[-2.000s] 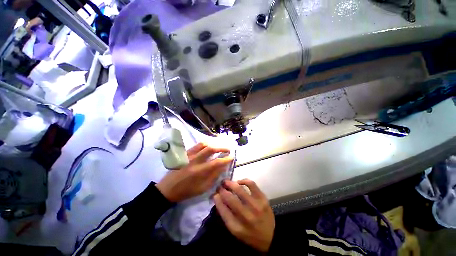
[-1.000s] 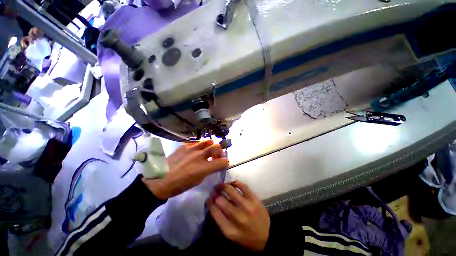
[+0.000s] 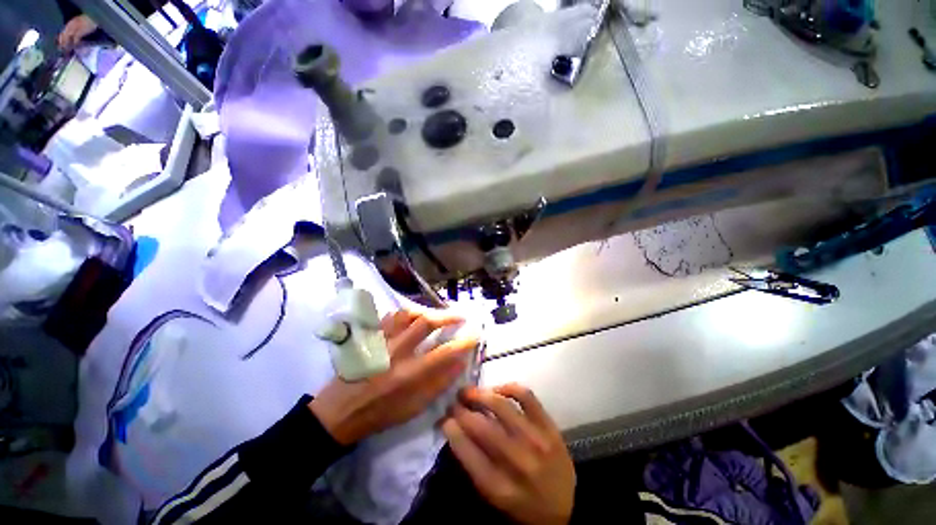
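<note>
A pale lilac-white fabric piece (image 3: 385, 467) lies under and between my hands and hangs toward my lap. My left hand (image 3: 395, 374) lies on it just in front of the presser foot and needle area (image 3: 500, 297), fingers pressing the cloth. My right hand (image 3: 510, 446) pinches the near edge of the fabric at the table's front, fingers curled. A thin dark edge shows on the fabric between the hands. The off-white machine lamp (image 3: 356, 338) hangs over my left hand. Bright glare hides the exact stitching point.
The white sewing machine head (image 3: 575, 133) spans the top. Black snips (image 3: 795, 287) lie on the bed at right. Curved white panels (image 3: 185, 359) lie at left, and a large lilac panel (image 3: 269, 113) behind. A purple bundle (image 3: 708, 477) is below the table edge. A hand shows far upper left.
The camera view shifted, then came back near its first framing. Both hands stay by the needle; my left hand's fingers now lie flatter on the fabric than a second ago.
</note>
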